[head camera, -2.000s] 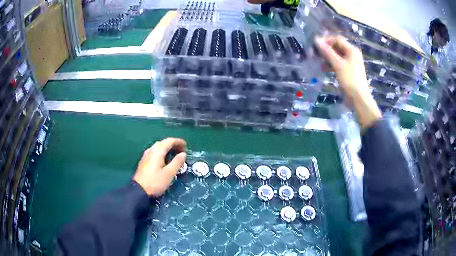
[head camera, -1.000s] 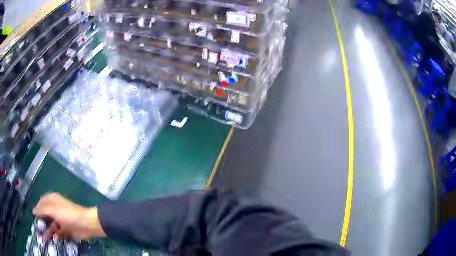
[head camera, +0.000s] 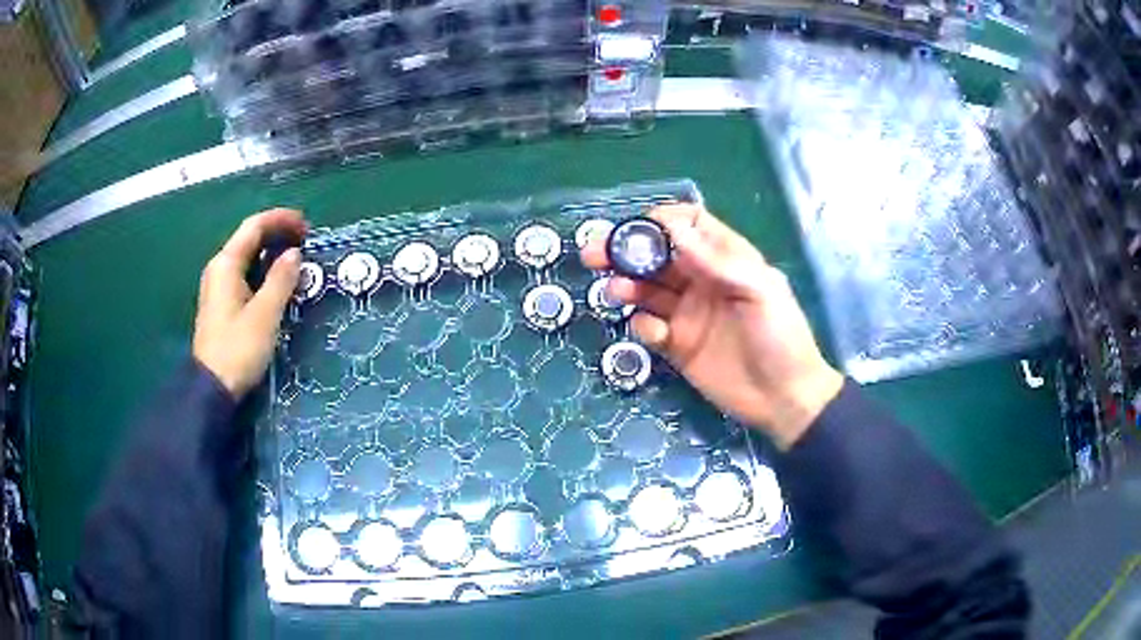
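Observation:
The clear working tray lies in front of me, with green showing through its pockets. Round components with silvery-white rings fill much of its far row; a few more sit at its right side. Near-row pockets glare white and show no dark rim. My right hand pinches a black-rimmed round component above the tray's far right part and partly covers components below. My left hand is curled at the far left corner; something dark shows between thumb and fingers, but I cannot tell whether it is held.
A filled clear tray stack with dark contents and red stickers stands behind the tray. A glaring pile of spare blister trays lies at right. Tall tray stacks stand at the far right. A grey walkway shows at lower right.
The view has swung from the right side back to the working tray. My right hand now holds a component above it. My left hand is back in view at the far left corner.

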